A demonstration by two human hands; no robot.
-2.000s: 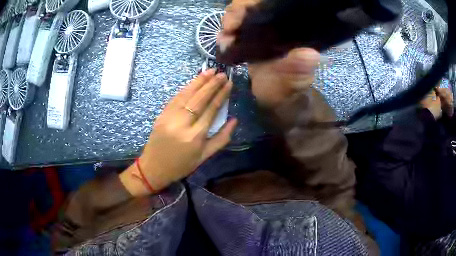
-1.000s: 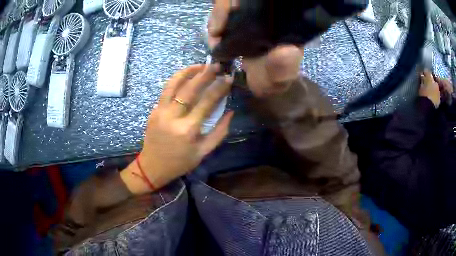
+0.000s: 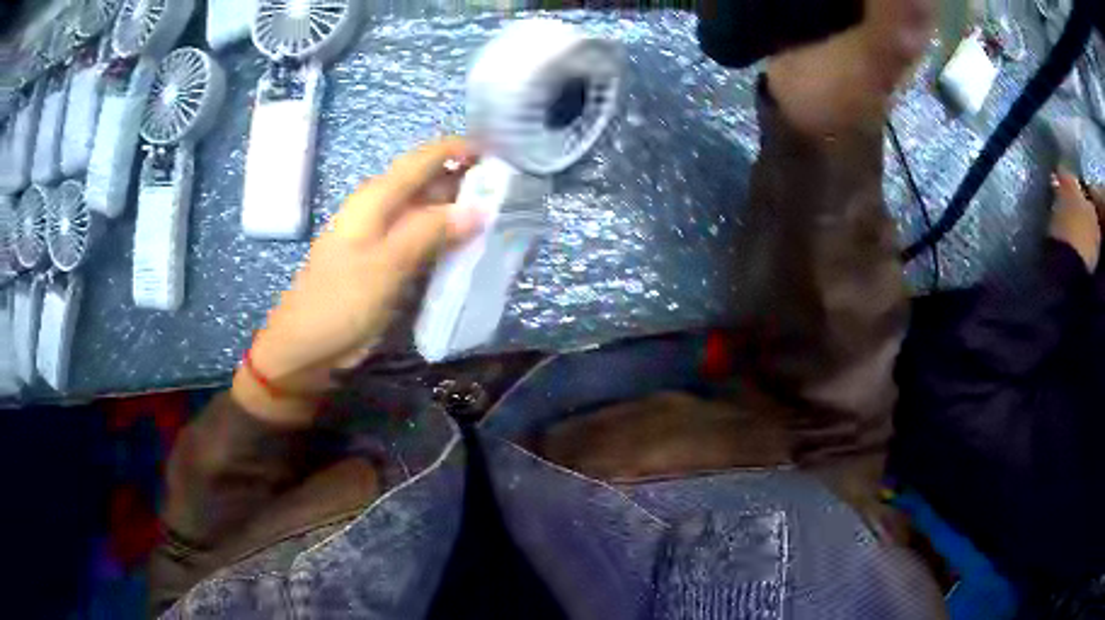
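Observation:
A white handheld mini fan (image 3: 485, 260) is tilted in front of me, its round head (image 3: 545, 97) up and slightly blurred, its handle pointing down toward the table's front edge. My left hand (image 3: 364, 260) grips the upper handle near the neck between thumb and fingers. My right hand (image 3: 848, 73), blurred at the top right, holds the black electric screwdriver (image 3: 776, 24), which is cut off by the top edge. The driver's tip cannot be seen.
Rows of white fans (image 3: 160, 230) lie at the left on the bubble-wrap table cover (image 3: 654, 267). Another fan part (image 3: 967, 73) lies at the far right. The thick black cord (image 3: 1006, 139) hangs at the right, above a thin wire. Another person's hand (image 3: 1072, 218) and dark sleeve show at the right edge.
My left hand has lifted and turned the fan, whose head now shows a dark centre. My right hand has moved away to the upper right with the screwdriver.

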